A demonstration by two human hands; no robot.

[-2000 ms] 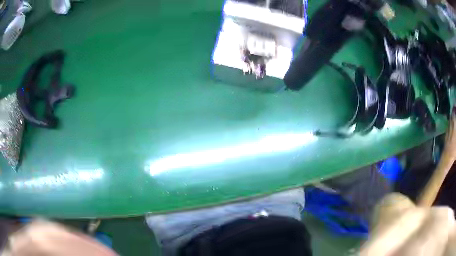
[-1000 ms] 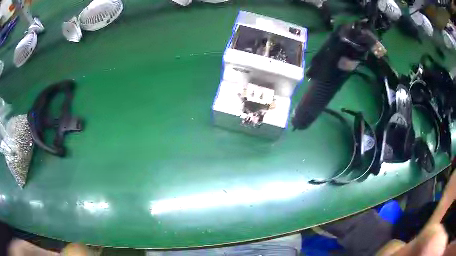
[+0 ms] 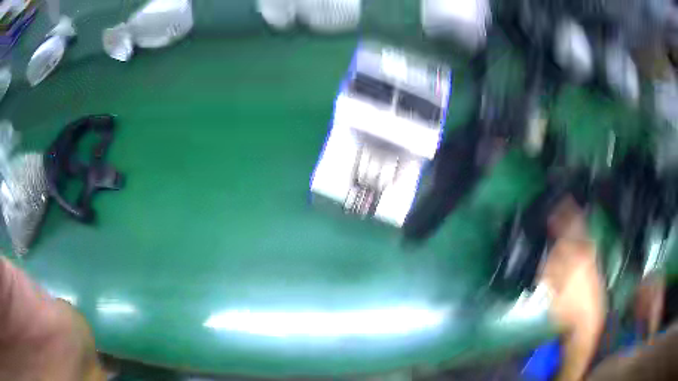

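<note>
My left hand [image 3: 44, 327] is large, blurred and cut off at the lower left; its fingers cannot be made out. A blurred hand and forearm [image 3: 576, 279] reach up to the dark heap of black plastic parts [image 3: 520, 238] at the right. Another blurred shape is cut off at the lower right corner. I cannot tell which of these is my right hand or whether it holds anything. The electric screwdriver [image 3: 446, 182], thick and black, lies right of the white and blue screw feeder [image 3: 379, 130].
A black bracket with a clip [image 3: 82, 171] lies at the left on the green bench [image 3: 215, 171], beside a clear bag of grainy silver parts [image 3: 26, 201]. White small fans [image 3: 160, 22] line the far side. A blue item [image 3: 543, 362] shows below the front edge.
The view has shifted and blurred. My left hand is larger at the lower left. A hand and forearm now reach to the heap at the right.
</note>
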